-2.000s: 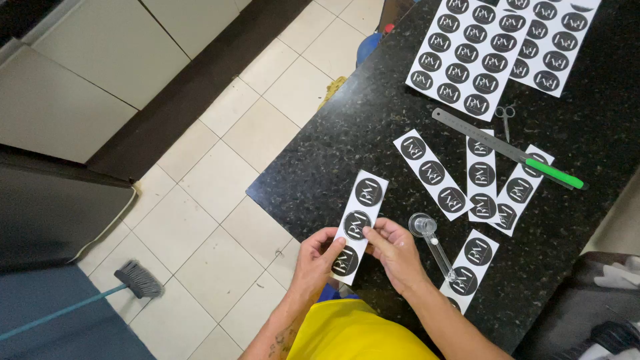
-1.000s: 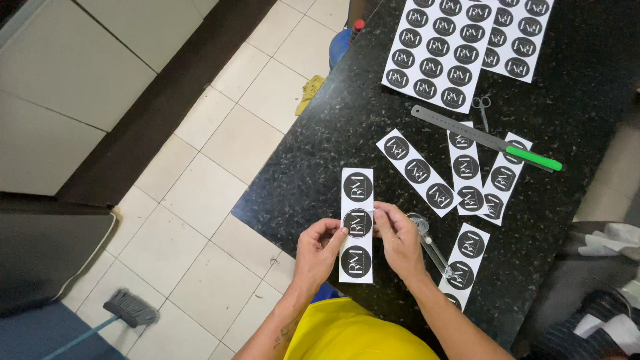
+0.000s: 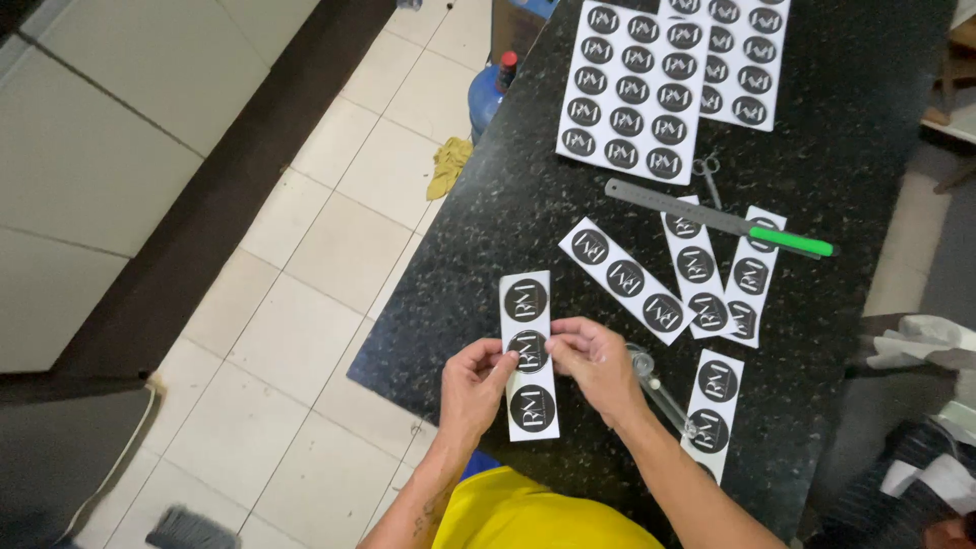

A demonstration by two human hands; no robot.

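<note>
A strip of three round black stickers on white backing (image 3: 529, 381) is held upright over the near corner of the dark speckled countertop. My left hand (image 3: 474, 385) pinches its left edge at the middle sticker. On the opposite edge, my right hand (image 3: 595, 364) grips it between thumb and fingers. Beside my right wrist lies a clear plastic tool with a round head (image 3: 642, 362), its far end over another sticker strip (image 3: 717, 381). Three more strips (image 3: 625, 277) lie fanned beyond, partly under a steel ruler (image 3: 663, 200) and a green-handled cutter (image 3: 791, 241).
Small scissors (image 3: 710, 179) lie by the ruler. Larger sticker sheets (image 3: 631, 90) overlap at the counter's far end. On the tiled floor left of the counter are a blue water jug (image 3: 485, 99), a yellow cloth (image 3: 450, 168) and a broom head (image 3: 191, 528).
The held strip was tilted two seconds ago and now stands nearly straight up and down in the view. Both hands stay on it. The view has shifted somewhat.
</note>
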